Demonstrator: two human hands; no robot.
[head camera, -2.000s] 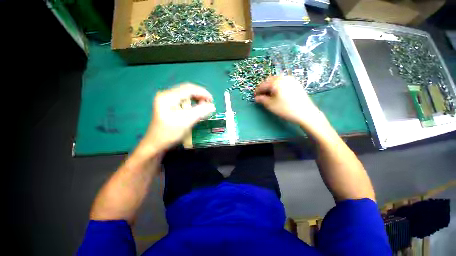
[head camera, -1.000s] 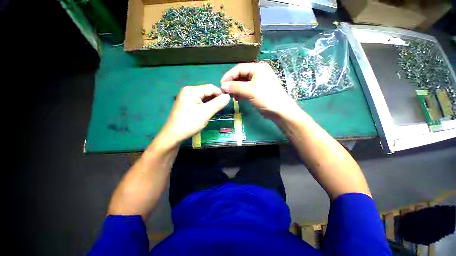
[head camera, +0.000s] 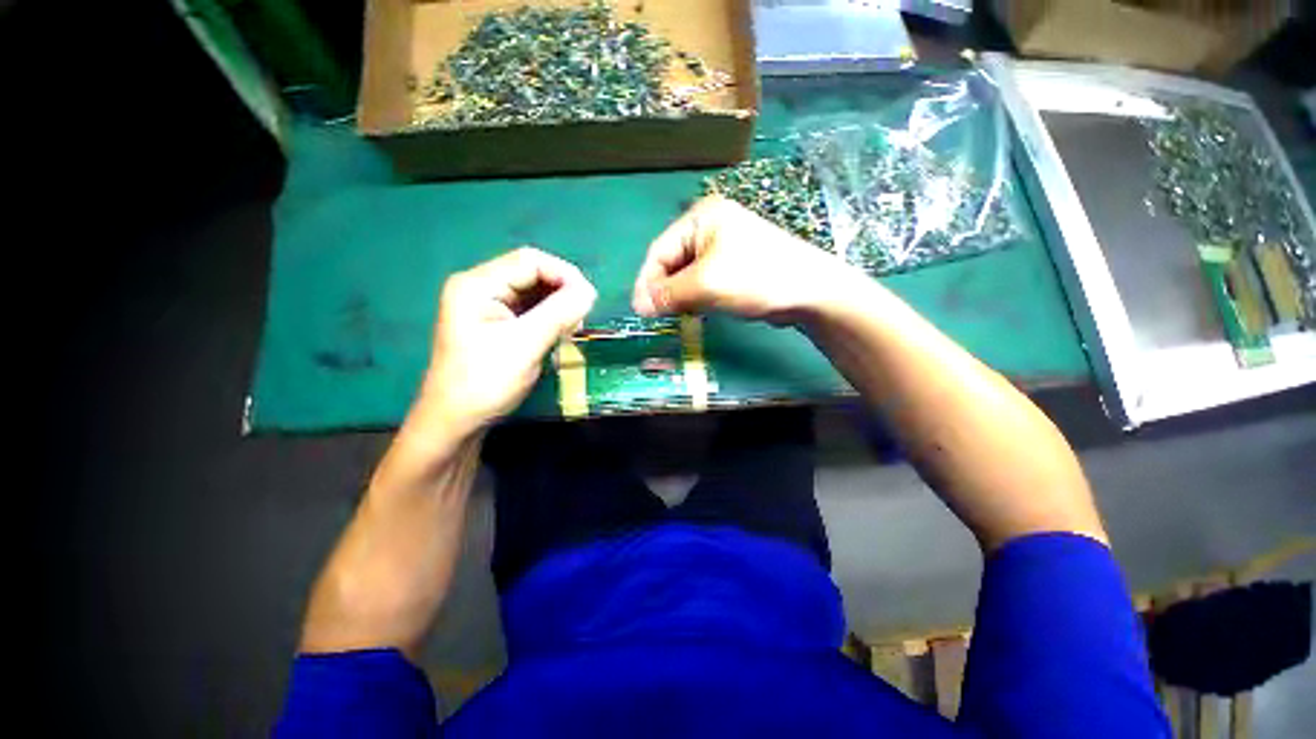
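Observation:
The green circuit-board jig (head camera: 635, 383) lies at the near table edge between two yellowish tape strips (head camera: 573, 378). My left hand (head camera: 505, 325) is above the jig's left side, thumb and fingertips pinched together. My right hand (head camera: 714, 267) is above the jig's right side, fingertips also pinched. The hands are apart. Whether a small component is between the fingertips of either hand is too small and blurred to tell. A loose pile of components (head camera: 772, 192) lies beyond my right hand, partly covered by it.
A cardboard box (head camera: 563, 149) with a heap of components stands at the back. A clear plastic bag (head camera: 931, 188) lies right of the loose pile. A white-framed tray (head camera: 1075, 274) with another heap and board strips is at the far right. Pale boxes (head camera: 830, 36) are behind.
Two seconds ago my right hand was at the loose pile; one second ago both hands met above the jig. Now they are apart, the left moved left and the right slightly lower.

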